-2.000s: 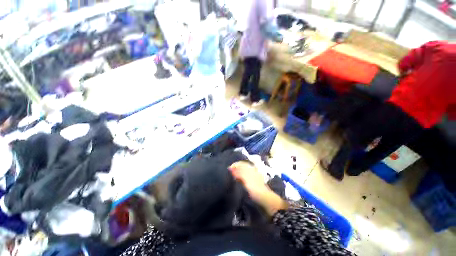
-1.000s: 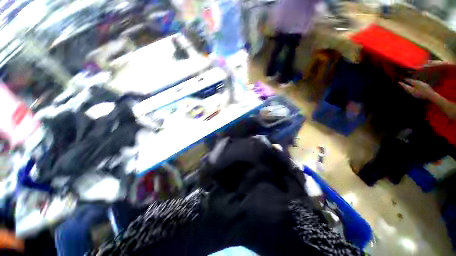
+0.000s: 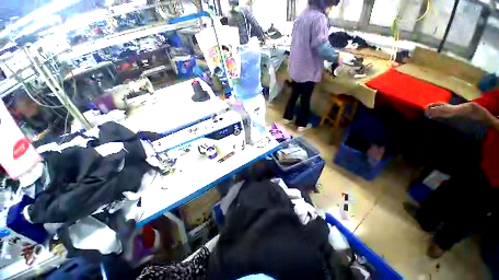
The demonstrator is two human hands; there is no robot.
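Observation:
A large dark garment piece lies heaped in front of me over my lap, at the bottom middle. White cloth shows along its far right side. A bright blue crate stands at its right, with pale and dark cloth inside. A patterned sleeve of mine shows at the lower left of the garment. My left hand and my right hand are not visible. The dark cloth or the picture's edge may hide them.
The sewing machine stands on the blue-edged table, with a tape roll near it. A dark and white garment bundle lies left. A person in red is at right. A person in purple stands behind.
My right hand, on the dark cloth two seconds ago, is out of sight. The dark cloth lies further right in the picture. The view has shifted, and the red-clad person's arm is now extended.

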